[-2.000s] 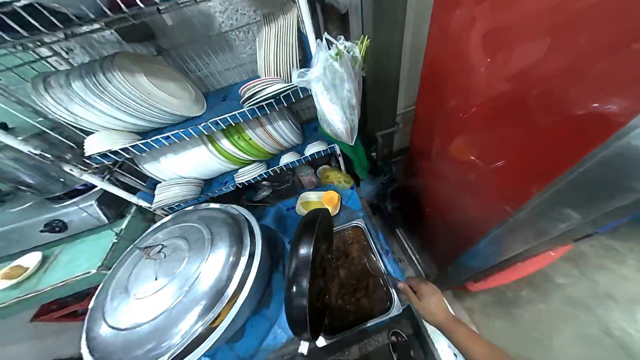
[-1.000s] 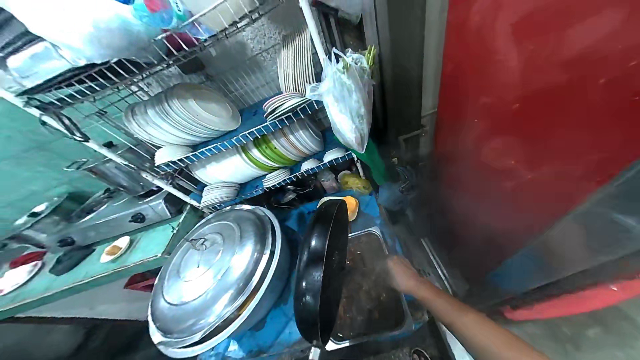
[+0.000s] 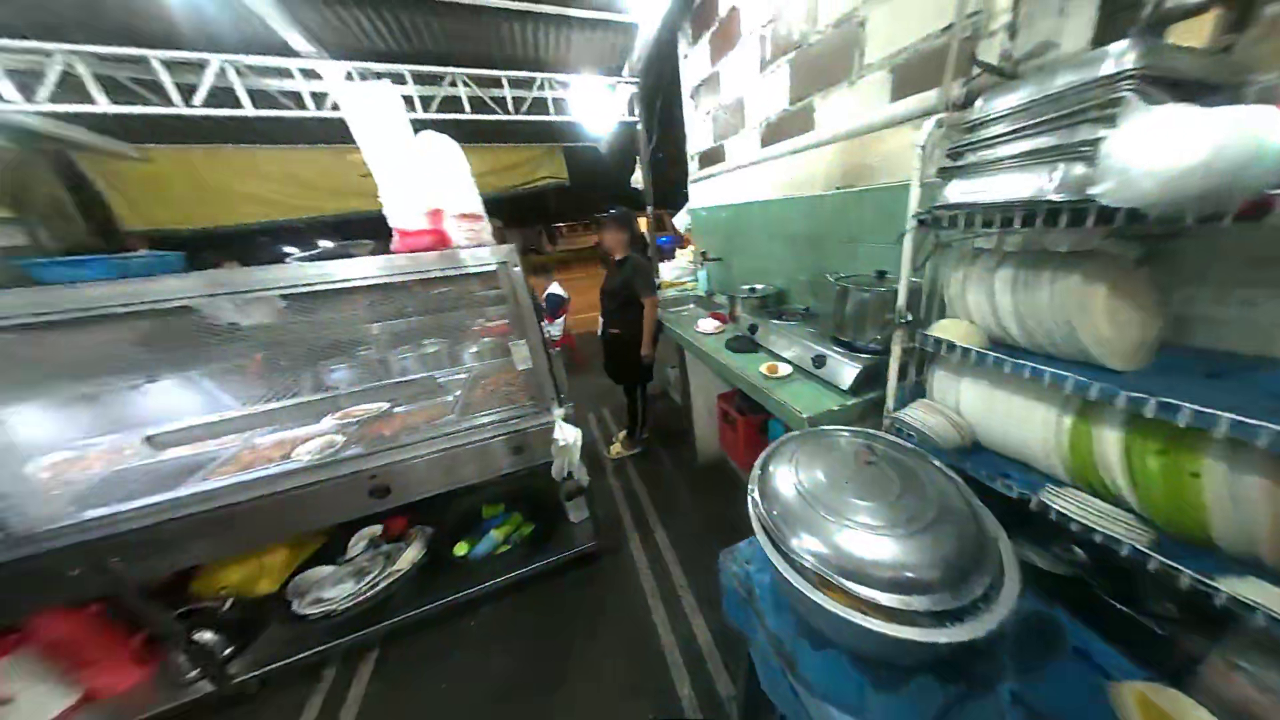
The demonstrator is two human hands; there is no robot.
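Neither my left hand nor my right hand shows in the head view. At the lower right, a large metal pot (image 3: pixel 890 635) with a domed metal lid (image 3: pixel 880 515) stands on a table covered in blue plastic (image 3: pixel 770 630). Part of a yellow item (image 3: pixel 1150 700) on a light dish is cut off by the bottom right edge. The black pan and the metal tray of dark food are outside this view.
A glass-fronted food display (image 3: pixel 400 340) fills the left. A wire rack (image 3: pixel 1090 400) of plates stands right. Behind are a green tiled counter (image 3: pixel 780 400), a gas stove (image 3: pixel 820 355) and a tall pot (image 3: pixel 865 310). A person (image 3: pixel 628 330) stands in the aisle.
The view has swung far left and up, from the tray and pan to the aisle and food display. The hand seen near the tray in the earlier frames is out of view.
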